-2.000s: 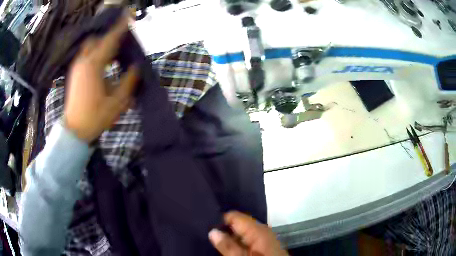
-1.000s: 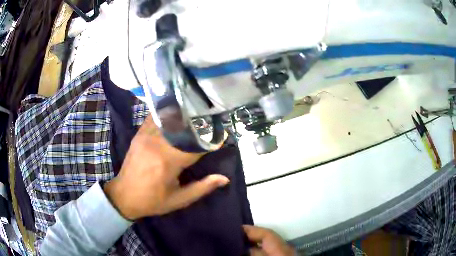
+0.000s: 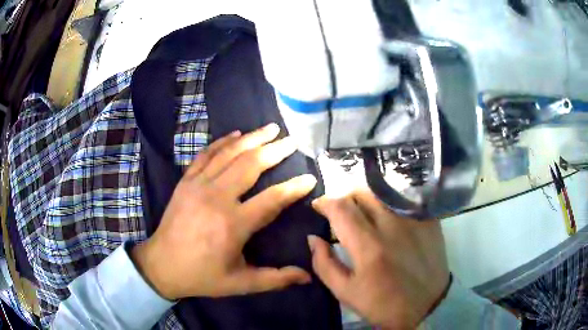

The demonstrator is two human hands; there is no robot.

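Observation:
The plain dark panel (image 3: 277, 238) lies flat on the machine bed. A dark strip (image 3: 151, 97) curves around a patch of the plaid garment piece (image 3: 97, 174), which spreads to the left. My left hand (image 3: 219, 219) lies palm down on the dark panel with fingers spread. My right hand (image 3: 380, 258) is at the panel's right edge with thumb and forefinger slightly apart; whether it pinches the edge cannot be told. The white machine head (image 3: 322, 58) and its shiny chrome guard (image 3: 458, 129) stand above my right hand and hide the needle.
Thread snips with yellow-red handles (image 3: 565, 203) lie at the right. A tension knob (image 3: 509, 161) is right of the guard. A yellow-tan strip (image 3: 64, 71) runs along the left. Plaid cloth (image 3: 554, 283) hangs beyond the grey front edge (image 3: 516, 265).
My right hand has moved up to the panel's right edge beside the machine head. My left hand stays flat on the panel, fingers more spread. The view has shifted, and the dark strip's curve now shows.

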